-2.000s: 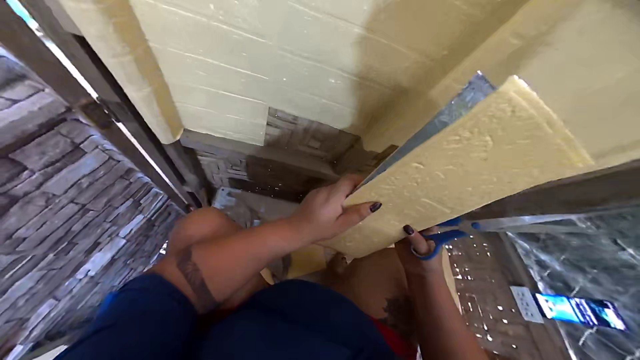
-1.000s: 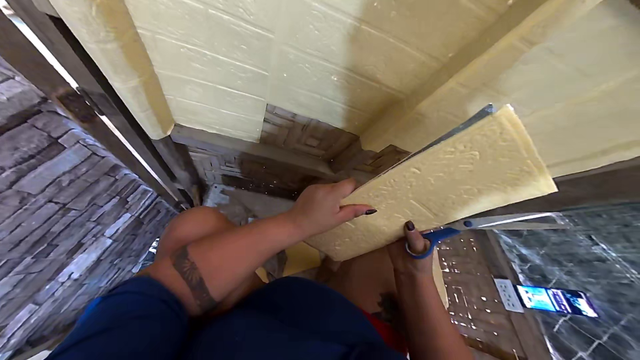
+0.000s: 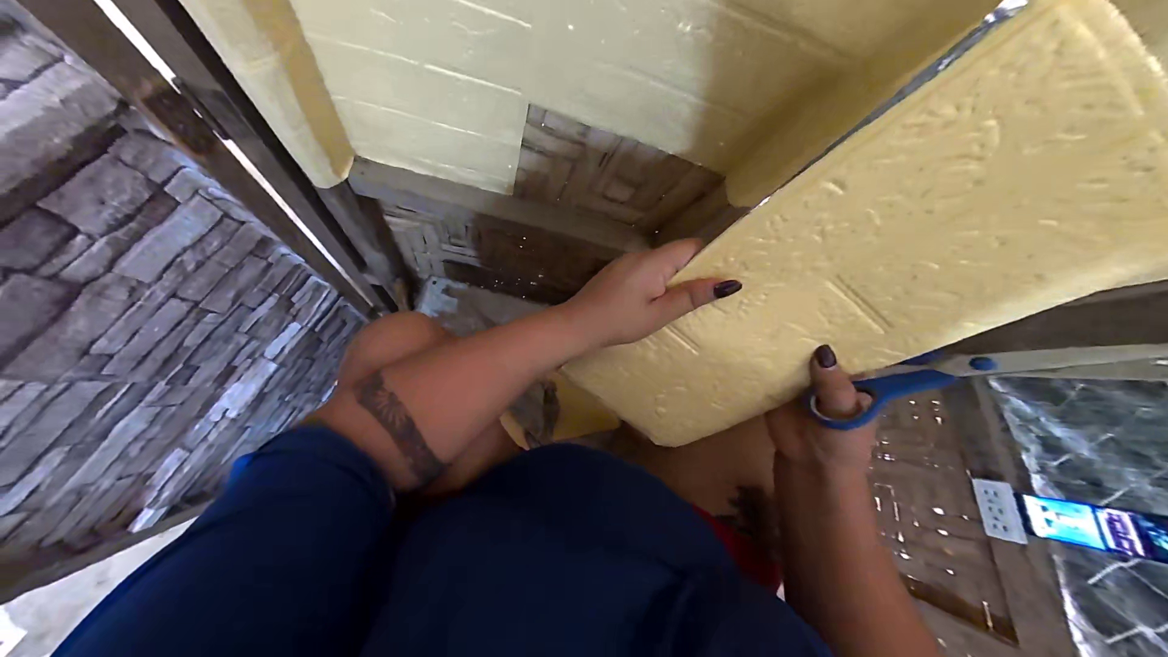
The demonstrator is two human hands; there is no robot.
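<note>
My left hand (image 3: 643, 297) grips the left edge of a cream embossed foam wall panel (image 3: 912, 219), thumb on its face and fingers behind. The panel slants up to the right, and a thin silvery layer shows along its upper edge. My right hand (image 3: 826, 411) is at the lower edge, its thumb through a handle loop of blue-handled scissors (image 3: 912, 381). The scissor blades point right, below the panel; whether they are apart is unclear. The right fingers are mostly hidden behind the panel and the handle.
Cream brick-pattern panels (image 3: 438, 91) cover the wall ahead, beside a patch of woven wall (image 3: 611, 169). Wooden posts (image 3: 219, 137) and stone-pattern covering (image 3: 173, 274) stand at left. At right are a white power outlet strip (image 3: 999, 511) and a lit phone (image 3: 1086, 526).
The foam panel has turned slightly in my hands; its silvery back, broad two seconds ago, shows now as a thin strip. Both hands keep their hold.
</note>
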